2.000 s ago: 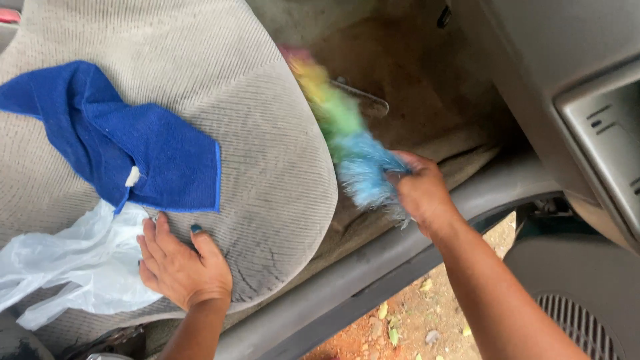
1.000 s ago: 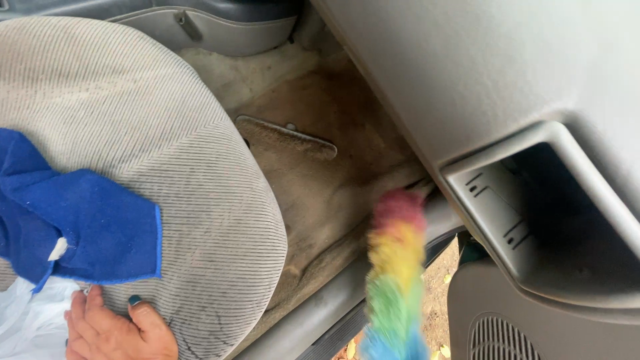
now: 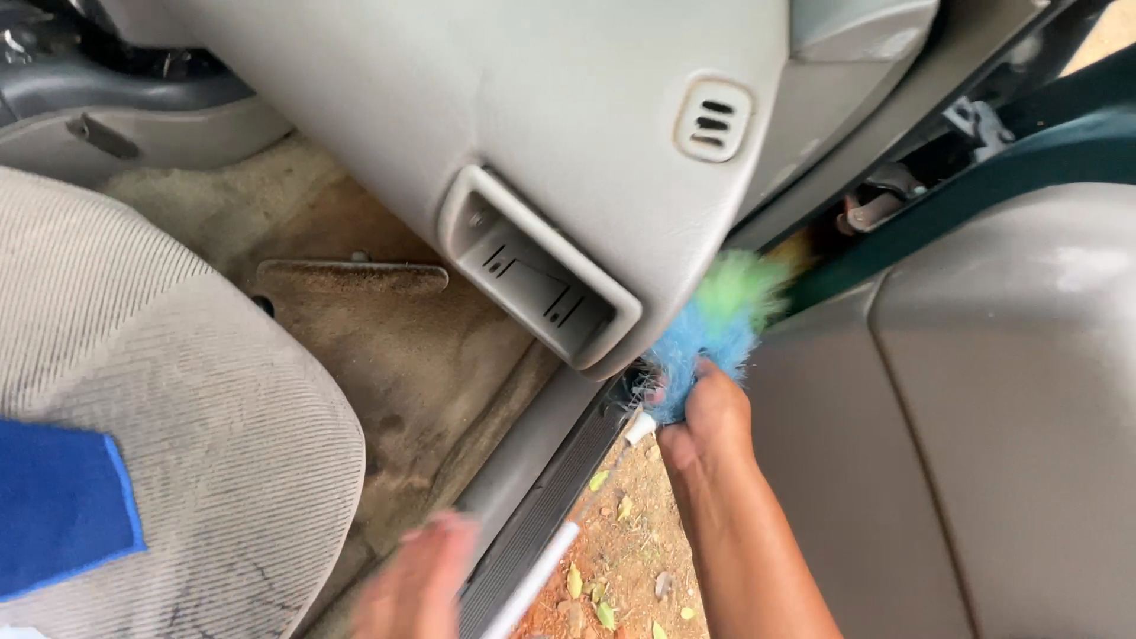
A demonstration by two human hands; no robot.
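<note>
My right hand is closed around the blue end of a fluffy rainbow duster, in the gap between the dashboard end and the car's door. The duster's green part points up, and its far end is partly hidden there. A white handle tip shows below the hand. My left hand, blurred, is raised near the door sill, clear of the seat, with nothing visible in it. On the grey ribbed car seat at the left lies a blue cloth, cut off by the frame edge.
The grey dashboard with an open storage pocket juts across the top. Below it is a dusty carpeted footwell with a flat bar-like piece. The door sill runs diagonally; the door panel stands at right, with leafy ground between.
The duster has gone from beside the seat, past the sill, into the gap at the door. My left hand has lifted off the seat. The view has shifted right.
</note>
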